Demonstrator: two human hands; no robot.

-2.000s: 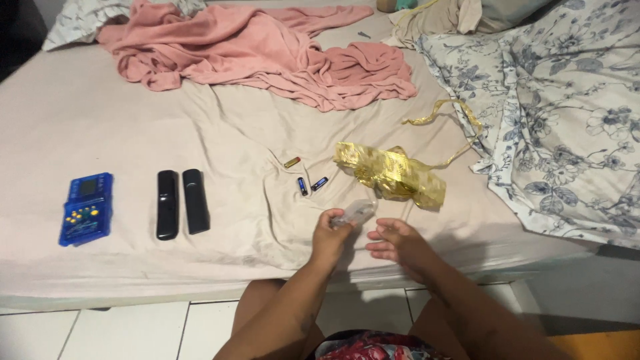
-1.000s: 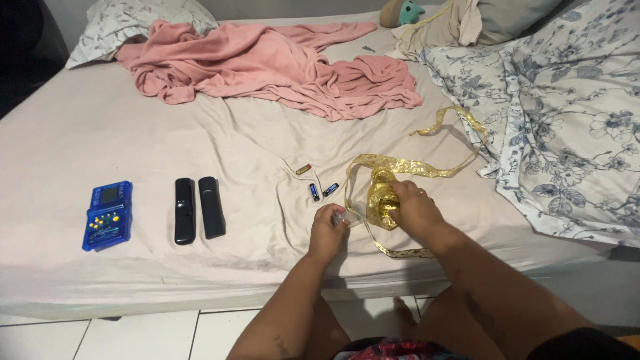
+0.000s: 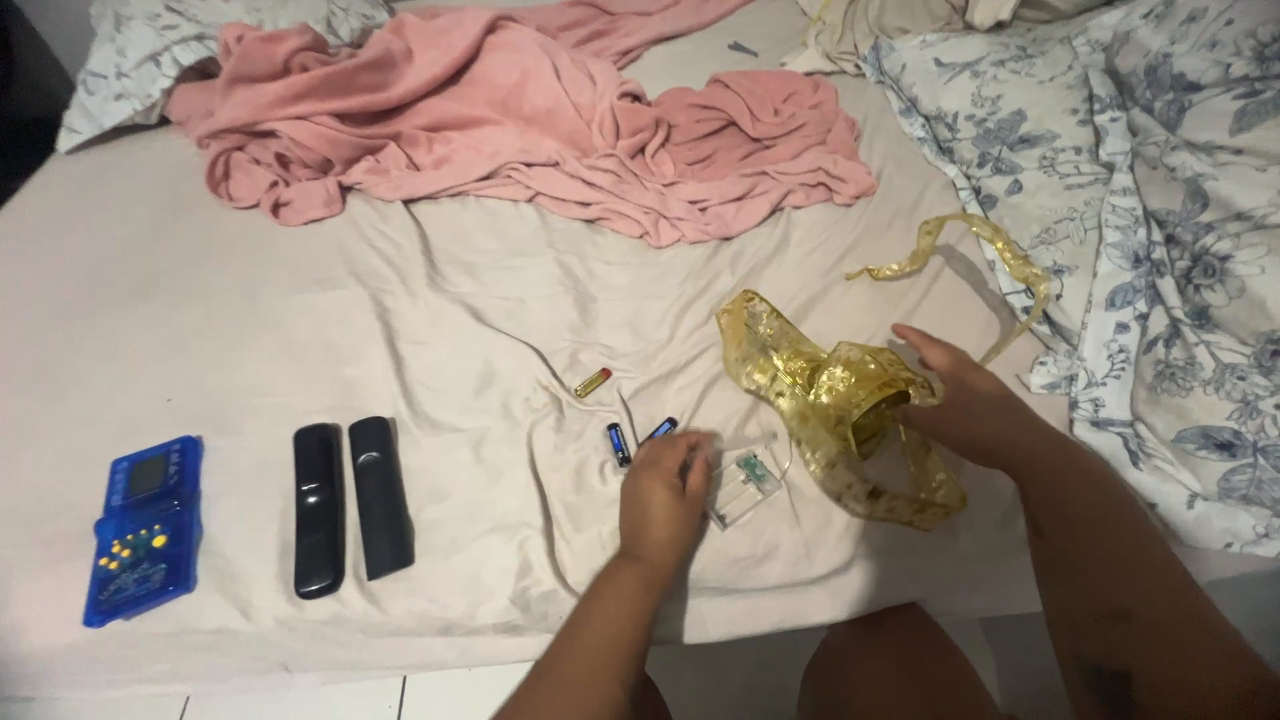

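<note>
A clear plastic battery box (image 3: 745, 485) with a small green circuit board lies at the fingers of my left hand (image 3: 668, 490); its fingertips are at the box's left side, and whether they grip it is unclear. A wire runs from the box toward a gold ribbon (image 3: 850, 400), heaped in loops. My right hand (image 3: 955, 400) is at the ribbon's right side, fingers apart, partly over it. Just beyond my left hand are two blue batteries, one upright in view (image 3: 618, 445) and one slanted (image 3: 660, 430). A gold battery with a red end (image 3: 593, 382) lies farther back.
At the left on the bed sheet (image 3: 250, 330) lie a blue handheld game (image 3: 147, 530) and two black remote controls (image 3: 318, 510), (image 3: 382, 498). A pink blanket (image 3: 500, 110) is bunched across the back. Floral bedding (image 3: 1180, 250) covers the right side. The bed's edge is near my knees.
The gold ribbon was bunched in a folded bundle two seconds ago and is now spread in loose loops. My right hand, on the ribbon a second ago, has moved to its right side.
</note>
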